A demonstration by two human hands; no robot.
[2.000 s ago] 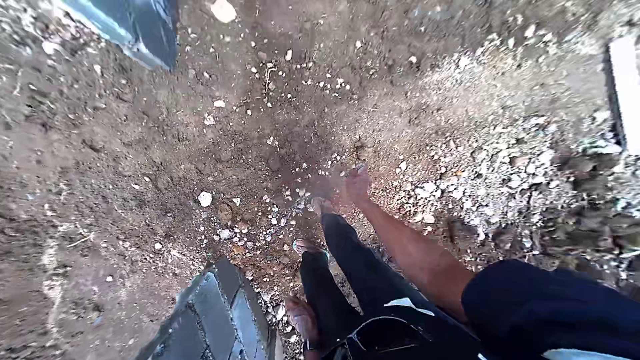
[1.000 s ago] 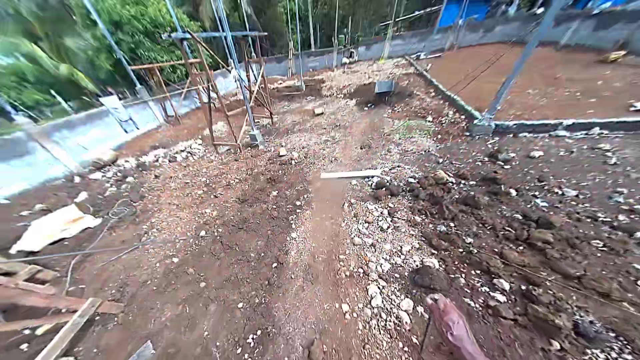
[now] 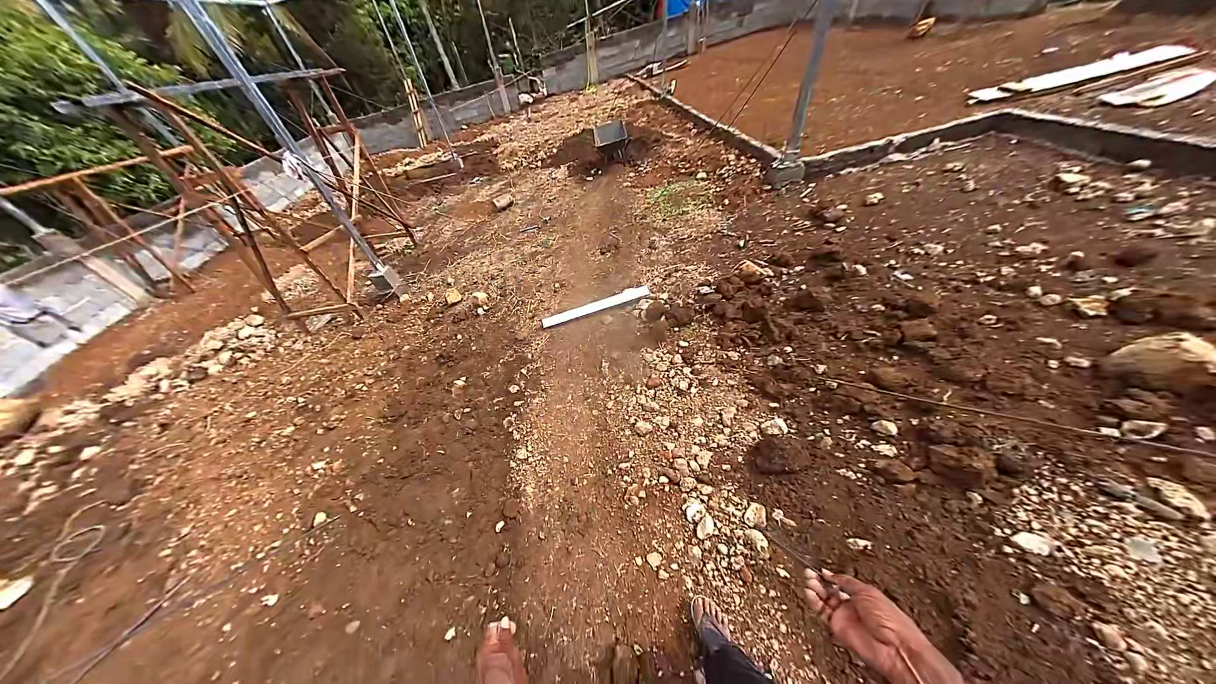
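My left hand (image 3: 501, 655) shows at the bottom edge, over the dirt path; only a thumb or finger part is in view, and what it holds, if anything, is hidden. To the right, my right hand (image 3: 860, 613) has its fingers partly curled above stony soil. A thin dark line, perhaps a wire or rod, meets its fingertips; whether it is gripped cannot be told. Between the hands appears a sandaled foot (image 3: 709, 617). Farther ahead, a white bar (image 3: 596, 307) lies across the path.
A wheelbarrow (image 3: 611, 136) stands far ahead beside dug soil. Rusty scaffolding (image 3: 256, 209) rises at left. A metal post (image 3: 809, 85) stands on a low concrete curb (image 3: 912, 139) at right. Stones and clods (image 3: 959, 463) border the path, with a string (image 3: 988, 410) above them. Loose wire (image 3: 142, 622) lies lower left.
The view has swung up from the ground at my feet to the yard ahead. The white bar and wheelbarrow appear larger than one second ago. My left hand has come into view.
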